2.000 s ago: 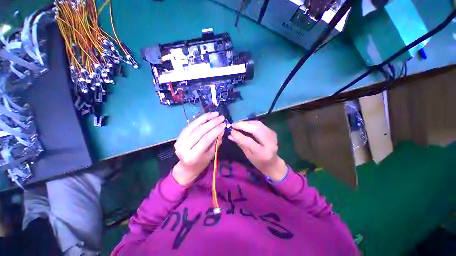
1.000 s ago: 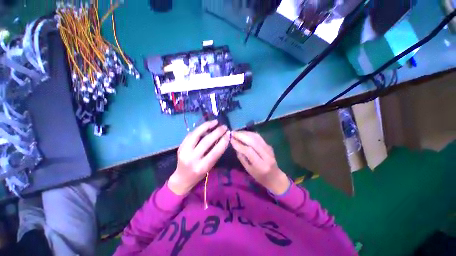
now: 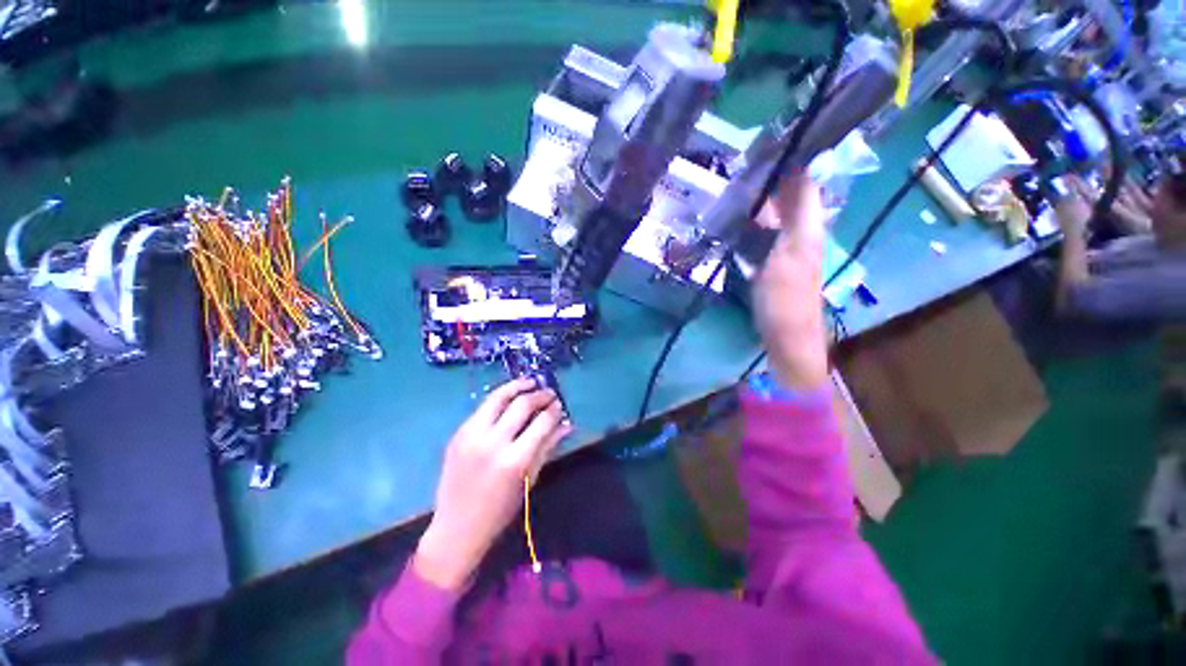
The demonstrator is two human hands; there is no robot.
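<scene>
My left hand (image 3: 492, 462) holds a small black bracket (image 3: 549, 390) at the near side of the black main unit (image 3: 449, 341). A thin orange-yellow lead (image 3: 531, 520) with a pale end hangs below that hand. My right hand (image 3: 793, 293) is raised at the right, blurred, beside the grey body of an electric screwdriver (image 3: 845, 98); its finger closure cannot be made out. A second electric screwdriver (image 3: 637, 156) hangs with its black grip over the unit's right end. Whether the bracket touches the unit is unclear.
Wire harnesses (image 3: 280, 312) lie left of the unit, ribbon cables (image 3: 117, 286) on a black mat (image 3: 143, 455) farther left. Round black parts (image 3: 427, 221) stand beyond the unit. Pale screw feeders (image 3: 546, 163) and black cords are right. Another person's arm (image 3: 1073, 247) shows far right.
My right hand has left the bracket and moved up and right to the screwdriver. My left hand stays with the bracket. The view has shifted, bringing screwdrivers and round parts into sight.
</scene>
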